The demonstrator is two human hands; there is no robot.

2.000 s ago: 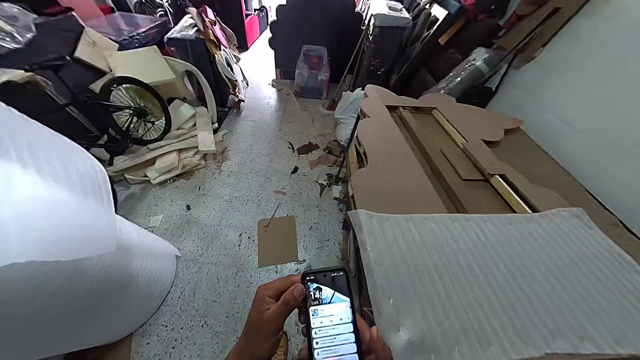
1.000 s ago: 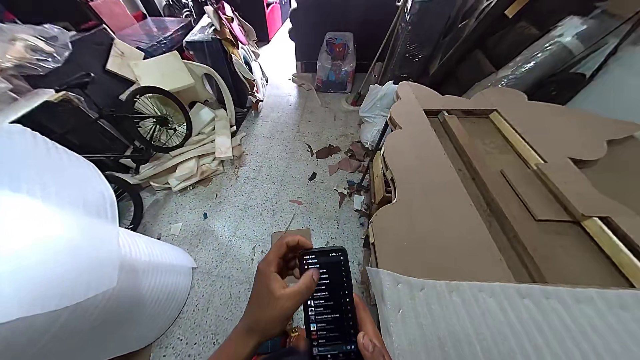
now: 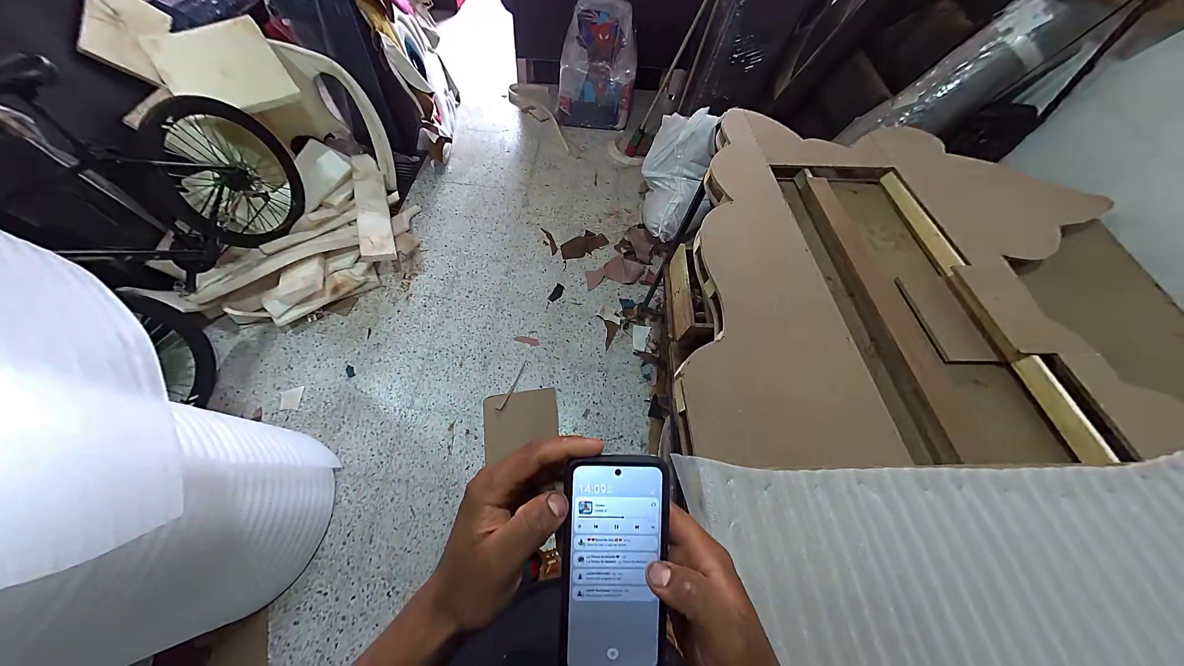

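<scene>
A black smartphone (image 3: 614,564) is upright at the bottom centre, its lit screen facing me. My left hand (image 3: 518,536) grips its left edge, thumb by the side and fingers behind the top corner. My right hand (image 3: 708,592) holds the right edge, with the thumb over the screen. Just beyond the phone a flat piece of brown cardboard (image 3: 521,421) lies on the floor. To the right, a scalloped brown board panel on a wooden frame (image 3: 786,370) rests beside a sheet of white foam (image 3: 943,555), which covers its near part.
A large roll of white foam (image 3: 250,499) stands at left. Behind it are a bicycle wheel (image 3: 222,171) and a pile of foam offcuts (image 3: 324,264). Scraps (image 3: 620,264) litter the speckled floor. A white plastic bag (image 3: 678,171) and a plastic-wrapped item (image 3: 597,69) lie farther back.
The phone's screen has gone from a dark list to a light screen with panels. My left thumb has moved from over the screen to the phone's left edge.
</scene>
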